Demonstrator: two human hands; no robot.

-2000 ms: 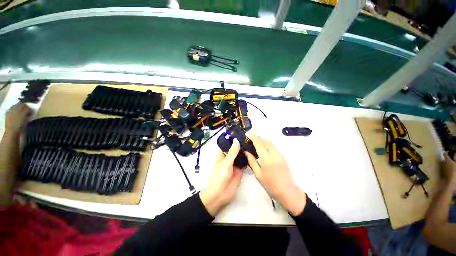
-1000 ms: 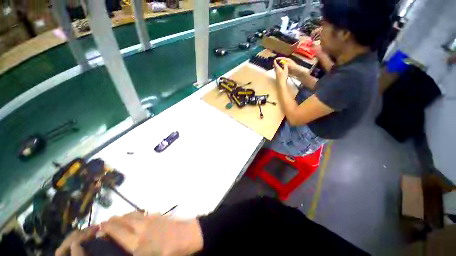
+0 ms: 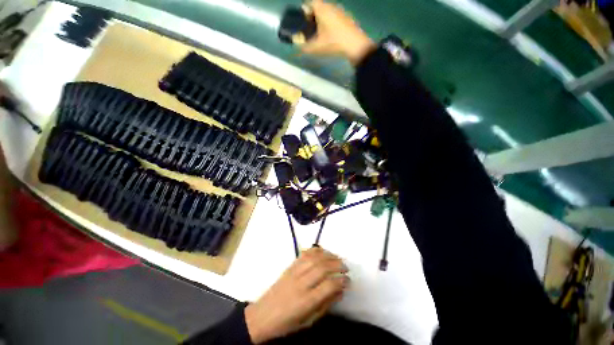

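Observation:
My right hand [image 3: 336, 30] is stretched out over the green surface at the top, with its fingers on a black closed unit [image 3: 296, 25]. My left hand [image 3: 301, 291] rests low near the bench's front edge, fingers curled and partly closed; whether it holds anything is hidden. The pile of open units [image 3: 323, 165], black, yellow and green with dangling cables, lies between my hands, partly covered by my right sleeve.
Three rows of black cases [image 3: 155, 138] stand on a cardboard sheet [image 3: 138, 50] at left. A dark unit [image 3: 398, 50] lies on the green surface [image 3: 471, 74] beyond my right wrist. Pale posts [image 3: 562, 149] and yellow-black units [image 3: 574, 275] are at right. A person's red clothing shows lower left.
My view has swung back left from the neighbour at right. My right hand has moved from the pile out over the green surface with a black unit. My left hand is now apart from it.

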